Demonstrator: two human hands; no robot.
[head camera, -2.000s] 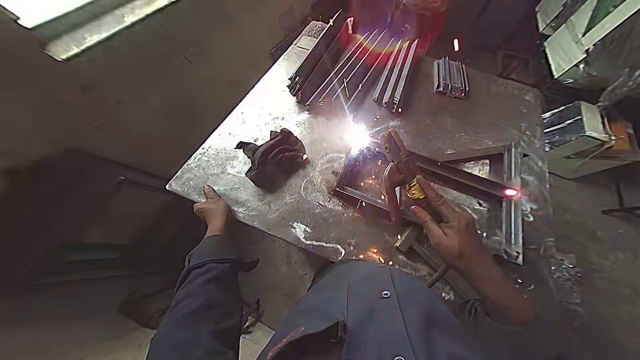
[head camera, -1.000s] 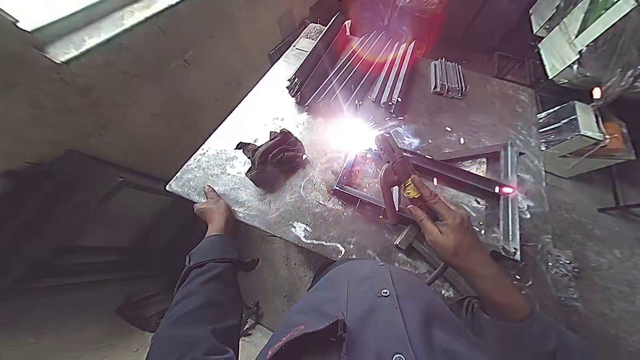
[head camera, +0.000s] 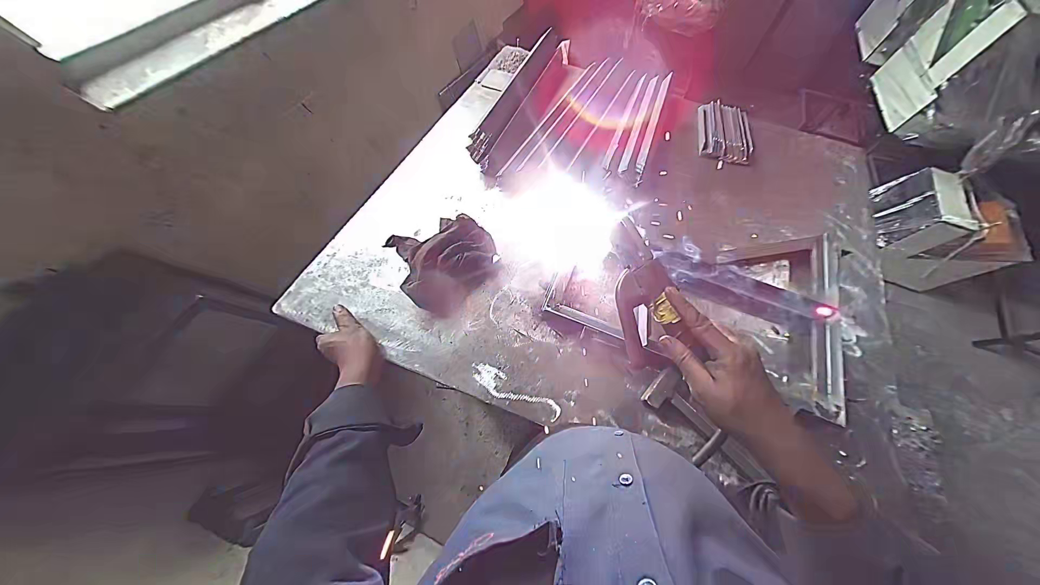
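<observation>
My right hand (head camera: 719, 366) grips a welding electrode holder (head camera: 668, 307) with a yellow patch, right of centre. A blinding arc glows at the holder's far end and hides the metal there. A C-clamp (head camera: 630, 313) stands beside the holder, over a rectangular metal frame (head camera: 829, 357) lying on the steel table (head camera: 349, 288). My left hand (head camera: 351, 345) rests on the table's near left edge, thumb on top and fingers at the rim. Between that hand and the arc lies a crumpled dark cloth or glove (head camera: 451, 264); which one, I cannot tell.
Metal strips (head camera: 642, 122) and dark bars (head camera: 516, 97) lie at the table's far side, with a bundle of short pieces (head camera: 725, 132) to their right. A hammer-like tool (head camera: 662, 388) lies near my right hand. Wrapped boxes (head camera: 926, 211) stand off the right side. Sparks scatter around.
The arc's glare has spread much wider than in the earlier frames and covers more of the work. My left hand has stayed on the table edge, and my right hand still grips the holder.
</observation>
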